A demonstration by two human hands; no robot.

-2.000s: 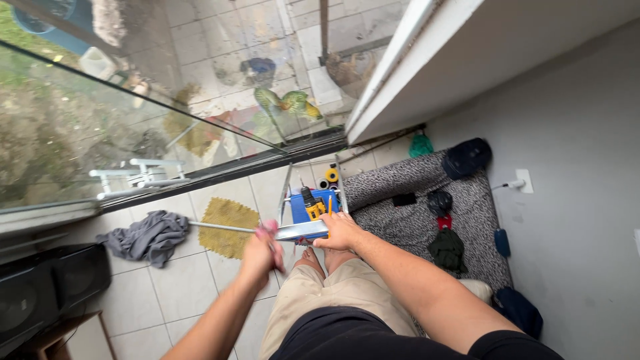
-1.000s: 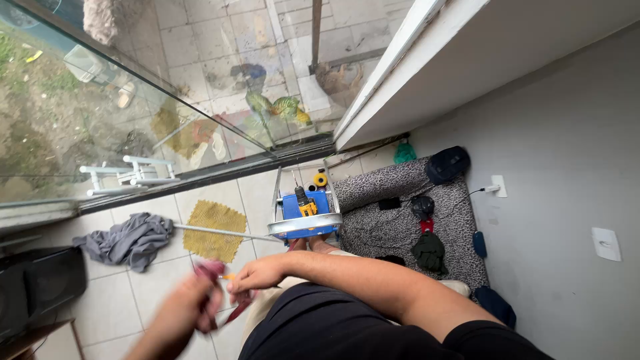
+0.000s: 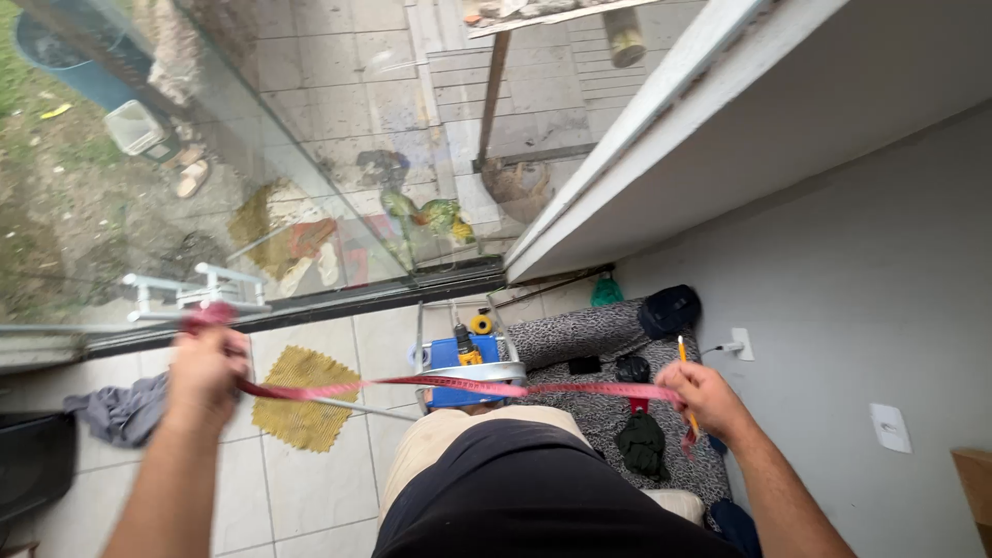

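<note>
A red flexible measuring tape stretches between my two hands, sagging and twisting a little. At the left, my left hand is closed on a blurred bundle of the tape. My right hand pinches the tape towards its other end, a short piece dangling below, and also holds a yellow pencil. Below the tape's middle stands a metal stepladder with a blue platform, on which lie a yellow-and-black cordless drill and, near its far edge, a yellow tape roll.
A glass sliding door runs ahead. On the tiled floor lie a yellow mat and a grey cloth. A leopard-patterned sofa with caps and clothing is at the right, beside a grey wall with an outlet.
My hands, close together a second ago, have moved wide apart with the red tape stretched between them. Two seconds ago my right hand was at the stepladder's top.
</note>
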